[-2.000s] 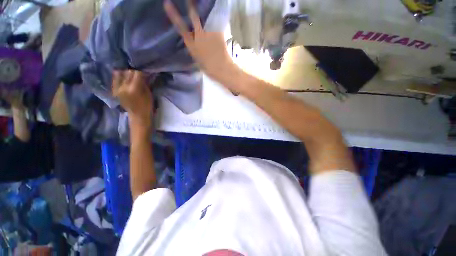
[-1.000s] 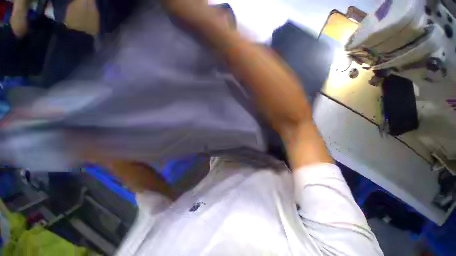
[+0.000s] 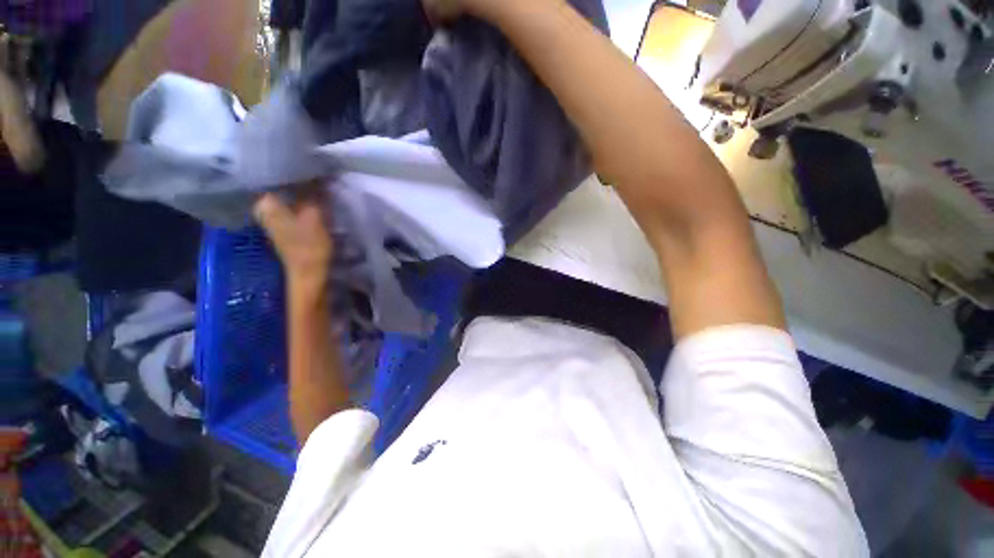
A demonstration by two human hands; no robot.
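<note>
The grey-blue garment point(image 3: 501, 120) is bunched at the top centre, partly over the table's left end. Its paler grey and whitish parts spread left and hang down over a blue crate. My left hand point(image 3: 297, 227) is at the hanging pale cloth and grips it; the fingertips are blurred and partly hidden by cloth. My right arm reaches up across the garment. My right hand point(image 3: 449, 9) is at the top edge, mostly cut off against the dark cloth, so its grip cannot be made out.
The white sewing machine point(image 3: 807, 65) stands at upper right, its lamp lit. A black pad point(image 3: 837, 187) lies on its bed. The white table edge point(image 3: 872, 332) runs down to the right. A blue crate point(image 3: 245, 349) is below left. Another person's arm point(image 3: 20, 120) shows at far left.
The garment has swung from a wide blurred spread across my lap to a bunch higher up, with pale parts exposed. My left hand has come into view from behind the cloth; the blue crate is uncovered.
</note>
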